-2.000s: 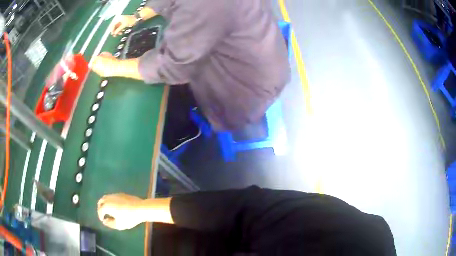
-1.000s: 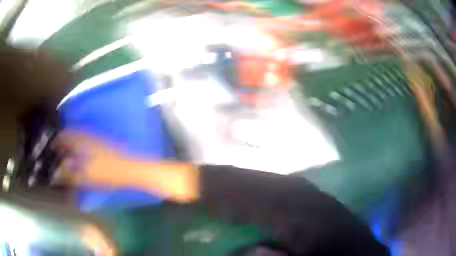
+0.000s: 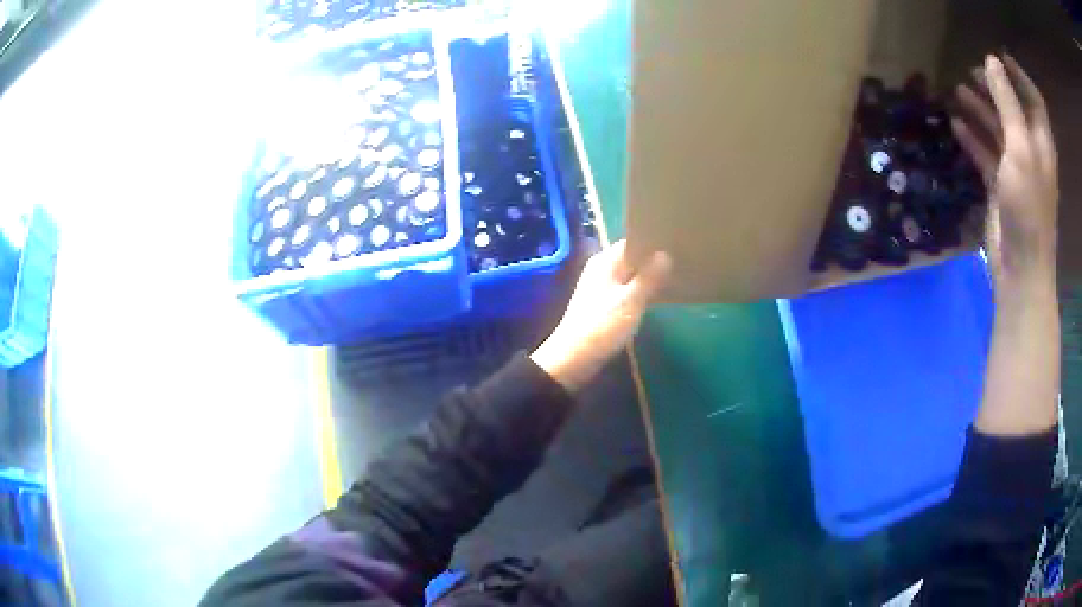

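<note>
A large brown cardboard carton (image 3: 736, 154) is tilted on its side over the green bench. Many black discs (image 3: 890, 202), some with pale centres, lie inside near its opening. My left hand (image 3: 611, 302) grips the carton's lower left corner. My right hand (image 3: 1009, 154) is at the carton's opening beside the discs, fingers spread; I cannot tell whether it touches any. A shallow bright-blue tray (image 3: 884, 415) lies on the bench just below the opening, and its visible part shows no discs.
Blue crates (image 3: 356, 291) full of black discs with pale centres stand beside the bench at upper left. The green bench top (image 3: 736, 474) has its edge running down the middle. More blue crates (image 3: 26, 285) are at the far left on the bright floor.
The view has swung from the disc row and machine to the carton and crates. My left hand now holds the carton, which is tilted, and my right hand is at its opening.
</note>
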